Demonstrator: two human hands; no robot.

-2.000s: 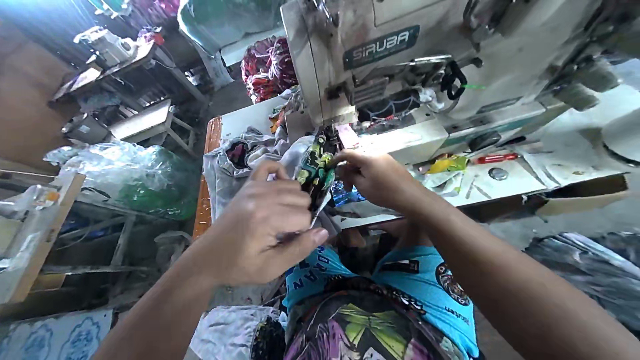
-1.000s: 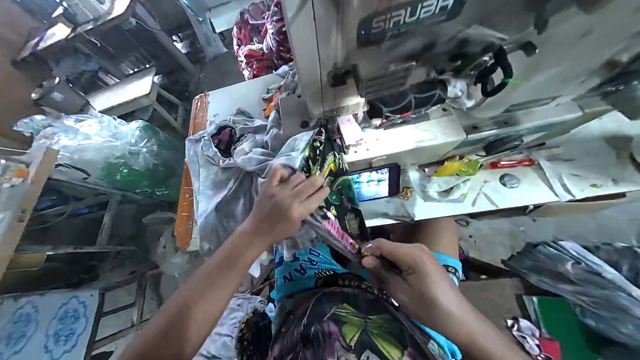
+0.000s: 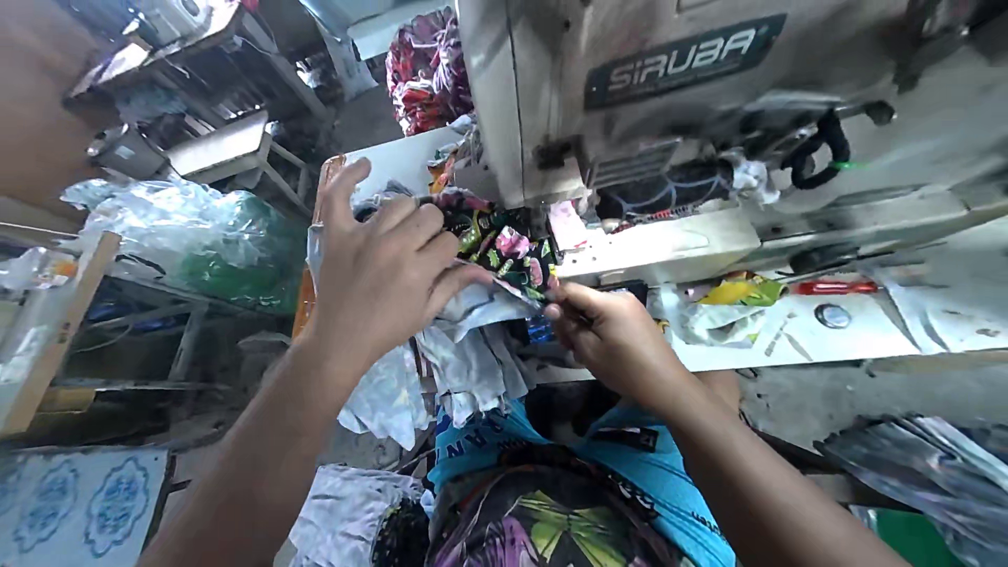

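A black fabric piece with pink and green flowers point(image 3: 512, 248) lies at the needle end of a Siruba sewing machine point(image 3: 669, 71). My left hand point(image 3: 386, 268) is over its left part, thumb and fingertips on the cloth, the other fingers spread. With thumb and forefinger my right hand point(image 3: 606, 327) pinches the near right corner of the same cloth. Light grey fabric point(image 3: 465, 346) hangs over the table edge below. A phone, partly hidden behind my right hand, lies on the table.
On the white table point(image 3: 709, 346) to the right are a red-handled tool point(image 3: 835, 288), a round metal disc point(image 3: 832, 316) and a yellow-green wrapper point(image 3: 740, 291). Plastic bags point(image 3: 181, 228) sit at the left, a bundle of red cloth point(image 3: 429, 71) behind. Dark plastic point(image 3: 921, 472) lies lower right.
My right hand has moved up from near my lap to the cloth's edge by the machine. The flowered cloth, earlier drawn down towards my lap, is now spread near the needle area.
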